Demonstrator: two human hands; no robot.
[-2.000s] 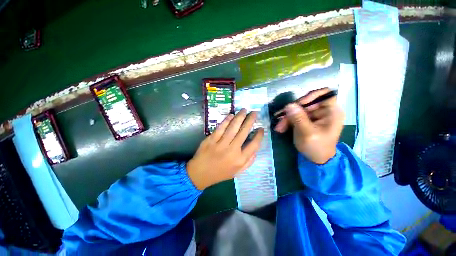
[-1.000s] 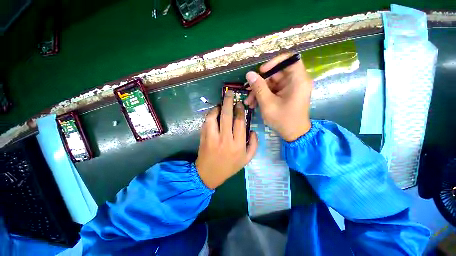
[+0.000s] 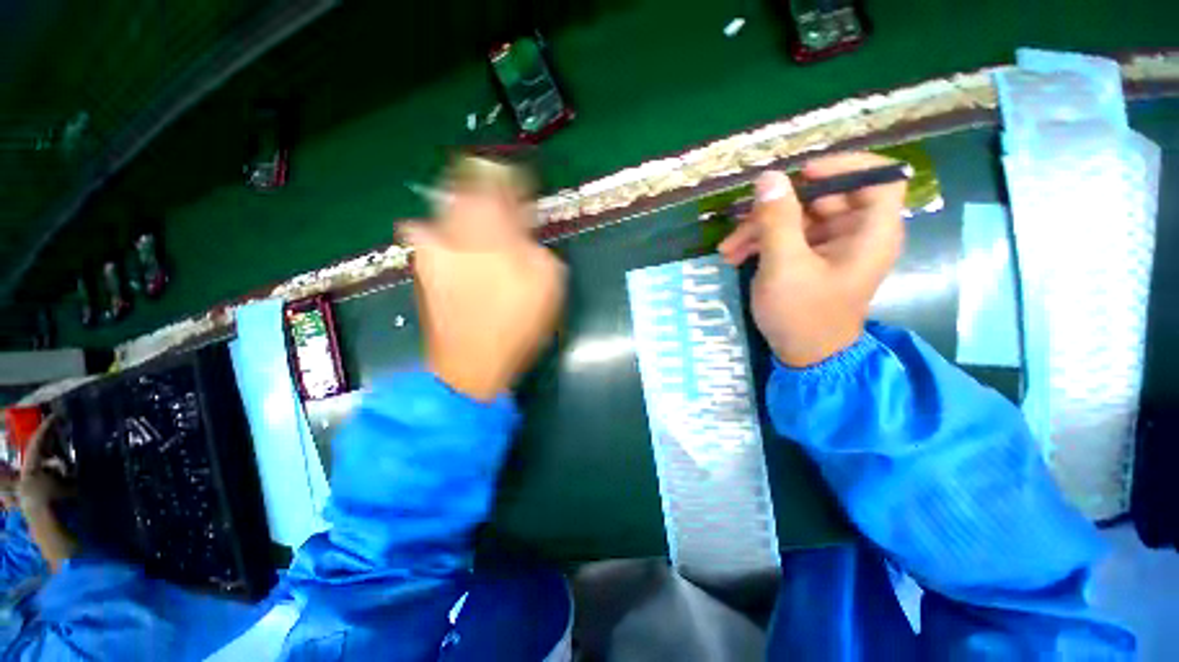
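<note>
My left hand [image 3: 489, 291] is blurred over the worn rail at the belt's near edge. A blurred pale and yellowish shape shows at its fingertips; I cannot tell whether it holds anything. My right hand [image 3: 821, 265] grips the black pen-like tweezers [image 3: 860, 181] above the bench, near the upper right of the sticker sheet. The sticker sheet [image 3: 705, 388] lies upright in front of me with rows of small marks. One dark red phone unit [image 3: 314, 347] lies on the bench at left, beside the blue strip [image 3: 274, 420].
The green belt [image 3: 647, 97] carries several units, one [image 3: 530, 88] just beyond my left hand. Amber tape [image 3: 924, 194] lies partly behind my right hand. Spare sheets [image 3: 1080, 298] and plain paper [image 3: 987, 285] lie at right. A black tray [image 3: 168, 466] and another person's arm [image 3: 49, 498] are at left.
My left hand has moved from the sheet area up and left to the rail. The right hand has left the unit. The unit under my hands and the middle unit no longer show on the bench.
</note>
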